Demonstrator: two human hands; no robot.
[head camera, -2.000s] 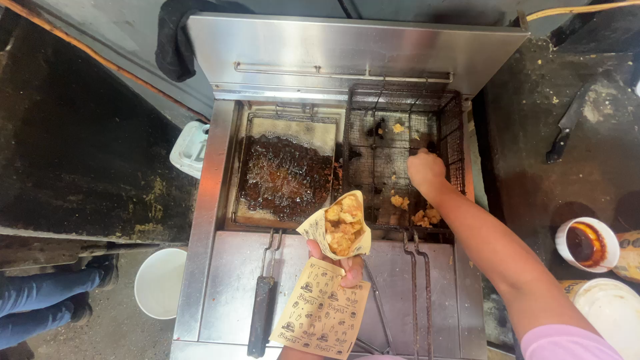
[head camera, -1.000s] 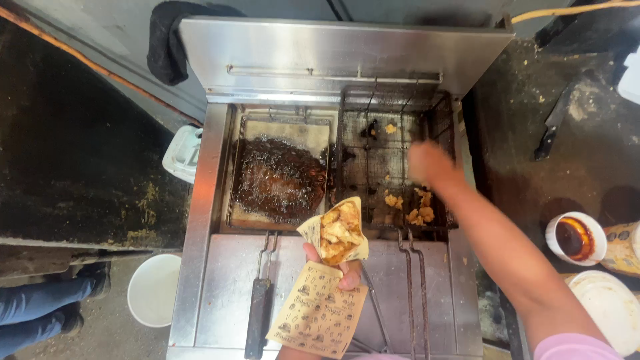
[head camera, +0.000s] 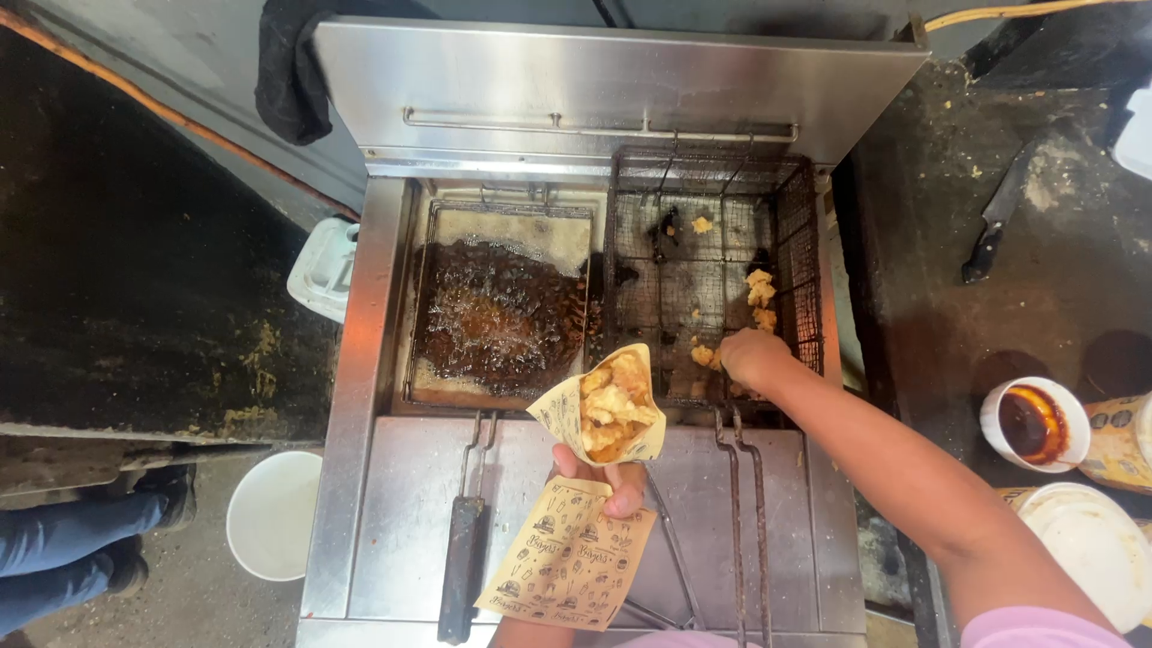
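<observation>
My left hand (head camera: 614, 481) holds a printed paper cone (head camera: 560, 412) filled with battered fried pieces (head camera: 616, 405), plus a flat printed paper sheet (head camera: 569, 553) below it. Inside the right wire fry basket (head camera: 634, 171), my right hand (head camera: 756, 360) reaches down among loose fried pieces (head camera: 760, 288); its fingertips are hidden, so whether they grip a piece cannot be told. To the left, dark oil bubbles in the fryer vat, around a second basket (head camera: 504, 205) sunk in it.
The steel fryer's raised back panel (head camera: 594, 81) stands behind. At right, a knife (head camera: 997, 216), a bowl of dark sauce (head camera: 1035, 425) and a white-lidded tub (head camera: 1084, 549) rest on the dark counter. A white bucket (head camera: 274, 515) and a person's legs (head camera: 81, 549) are at lower left.
My right hand has moved from the right side of the basket toward its front edge. The paper cone remains in my left hand.
</observation>
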